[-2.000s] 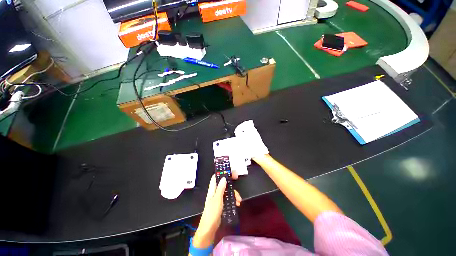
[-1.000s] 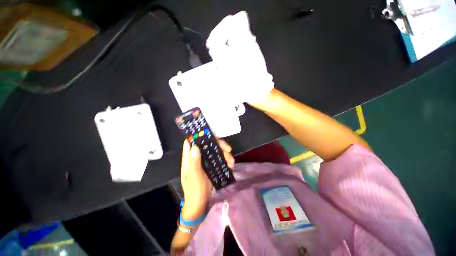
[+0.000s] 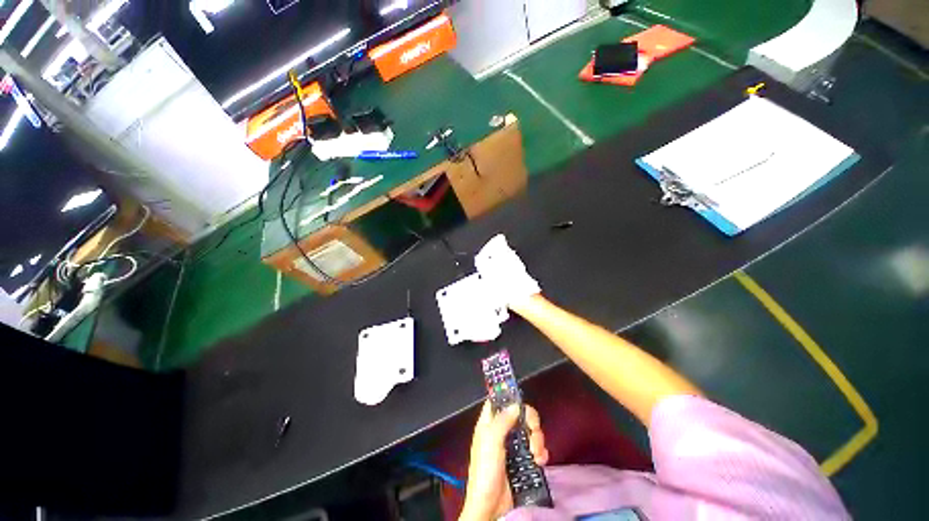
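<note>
My left hand [image 3: 496, 448] is bare and holds the long black remote control [image 3: 522, 453], its top end pointing away from me over the table's near edge. My right hand [image 3: 506, 273] wears a white glove and lies on the right part of a white set-top box [image 3: 465, 313]; the glove hides its fingers, and whether it grips the box is unclear. A second white set-top box [image 3: 386, 356] lies on the black table to the left, untouched, with its rounded lobe towards me.
A clipboard with white paper [image 3: 749, 168] lies at the right of the black table. Small dark pieces lie on the table. Behind are a green-topped bench with a blue marker pen [image 3: 388, 156], a power strip, orange cartons [image 3: 412, 48], and a black device [image 3: 615, 59] on an orange pad.
The remote in my left hand has moved right and towards me, away from the box it overlapped. My gloved right hand stays at the same box. The view has lifted to show the bench again.
</note>
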